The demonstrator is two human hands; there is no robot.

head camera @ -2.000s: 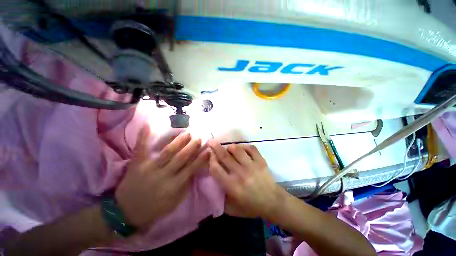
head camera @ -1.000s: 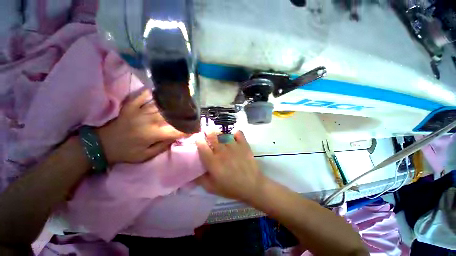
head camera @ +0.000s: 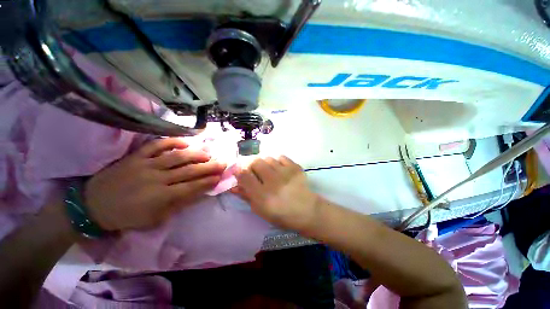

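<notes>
A pink garment panel (head camera: 199, 235) lies under both hands and hangs over the table's front edge. My left hand (head camera: 151, 184) lies flat on it, fingers together, a green band on the wrist. My right hand (head camera: 274, 187) has its fingertips at a small pink piece (head camera: 227, 181) just in front of the needle area (head camera: 246, 130), its fingers bent. Glare hides the needle and the exact contact of the fingertips. The white sewing machine (head camera: 386, 54) with "JACK" lettering stands behind the hands. A grey tension knob (head camera: 236, 87) sits on its face.
Yellow and green snips (head camera: 416, 178) lie on the bed at right. A yellow ring handle (head camera: 342, 107) shows beneath the arm. A pale cord (head camera: 476, 175) slants across the right. Crumpled pink cloth (head camera: 482, 265) is low at right. A curved metal guard (head camera: 108, 111) crosses the upper left.
The view has shifted back from the tilted angle. My left hand now lies flatter on the cloth, and a small pink piece shows between the hands. My right hand remains near the needle area.
</notes>
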